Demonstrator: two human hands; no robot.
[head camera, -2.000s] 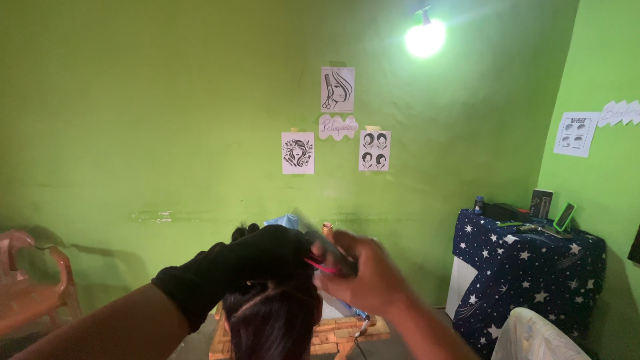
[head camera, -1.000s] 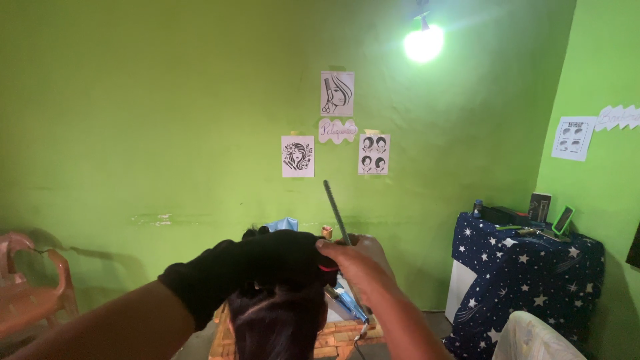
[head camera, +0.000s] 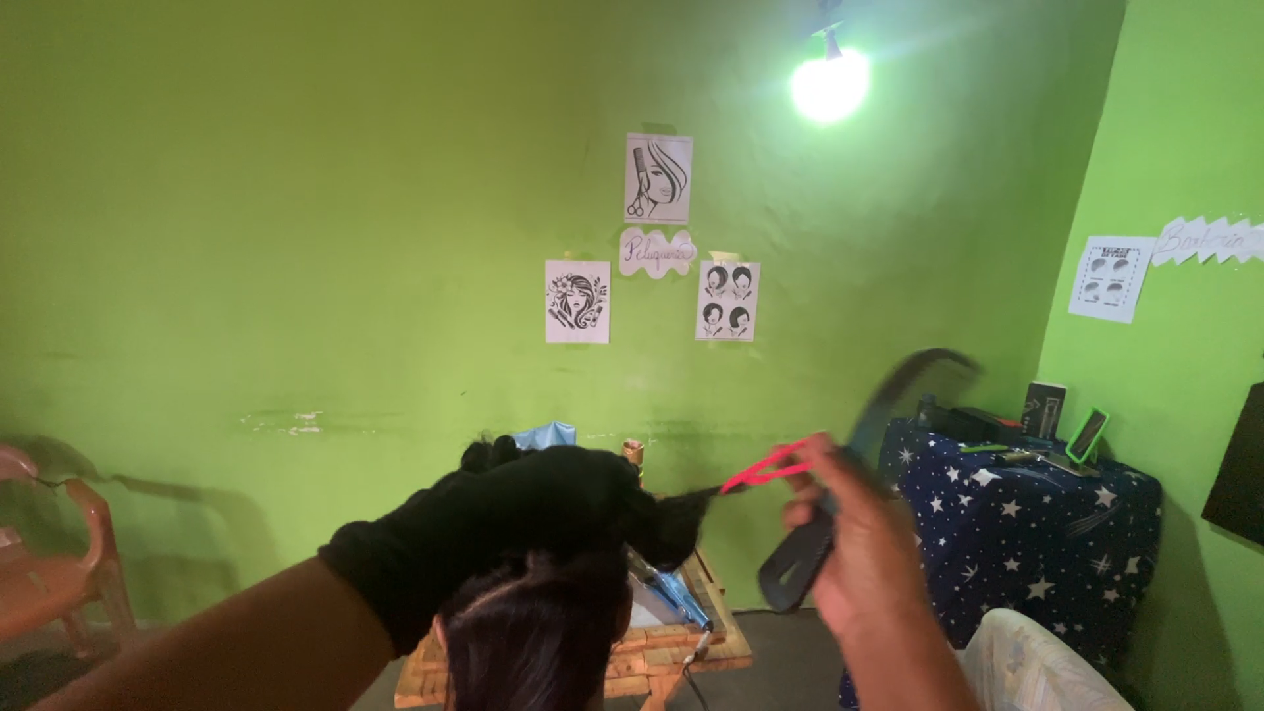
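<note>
A person with dark, parted hair is seen from behind at the bottom centre. My left hand, in a black glove, lies over the top of the head, closed around a gathered bunch of hair. To its right, my right hand is bare. It pulls a pink elastic band stretched out from the end of that bunch, and also holds a black comb, whose upper part is blurred. How the fingers of my left hand lie is partly hidden by the glove's darkness.
Beyond the head stands a wooden table with a blue hair straightener and its cord. A star-patterned cloth covers a stand at right, bearing a green-framed item. Plastic chairs stand at left and lower right.
My right hand has moved right, away from my left hand, and the pink band now stretches between them. The comb, upright one second ago, now leans to the right.
</note>
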